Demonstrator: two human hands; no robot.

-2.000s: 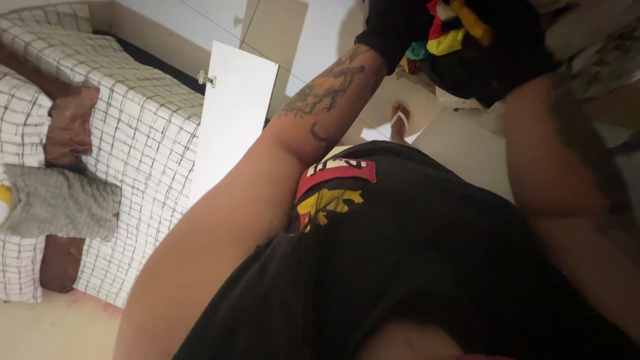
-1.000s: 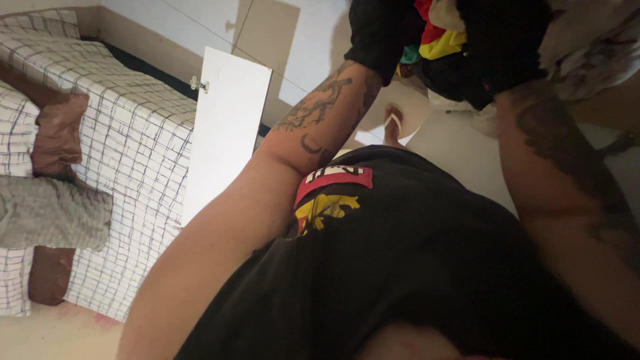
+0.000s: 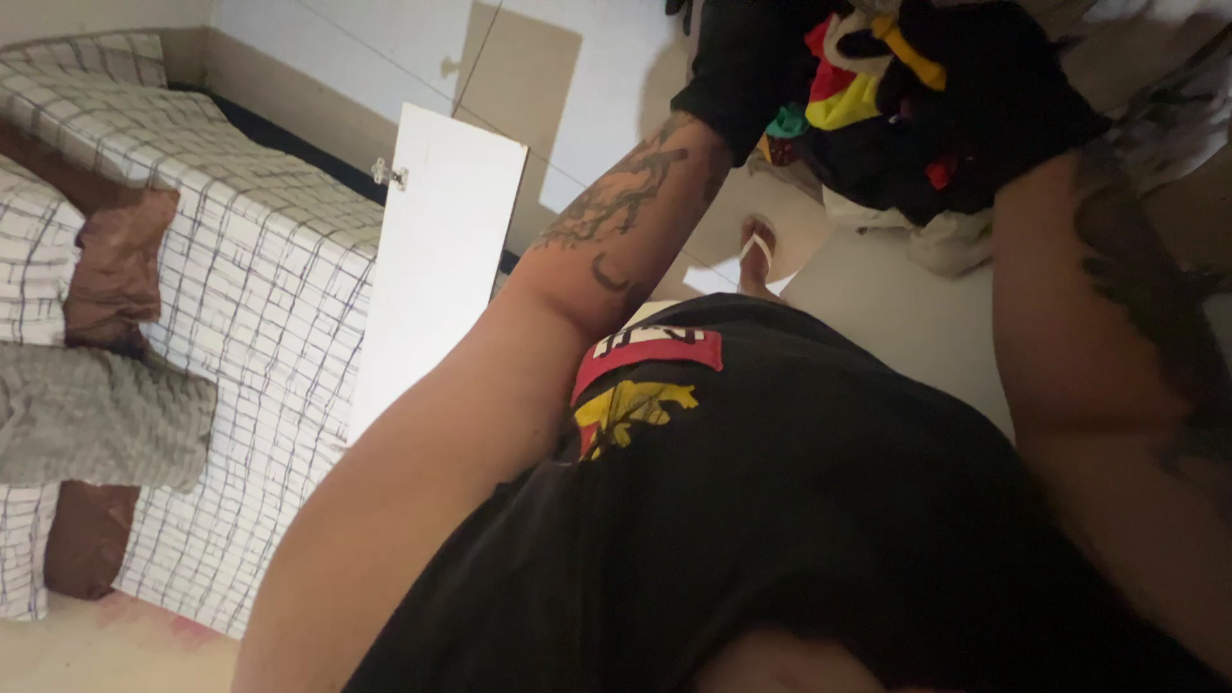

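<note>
A bundle of black fabric [image 3: 924, 154] with red, yellow and white parts lies at the top of the head view, between my forearms. A yellow-orange strip [image 3: 910, 53] crosses its upper part, and a green piece of cloth [image 3: 787, 121] shows at its left edge. My left forearm, tattooed, ends inside black fabric at the bundle's left side. On the right, my other forearm runs into the bundle's black cloth. Both hands are hidden by fabric, so their fingers and grip cannot be made out.
A bed or couch with a checked cover [image 3: 241, 385] stands at left, bearing brown and grey cloths. Beside it is a white panel with a metal hinge [image 3: 448, 250]. A foot in a white-strapped flip-flop [image 3: 757, 250] is on the floor. Pale crumpled fabric [image 3: 953, 243] lies near the bundle.
Since a second ago, my right forearm has moved slightly right, away from the left one. The yellow-orange strip, visible two seconds ago but not one second ago, shows again.
</note>
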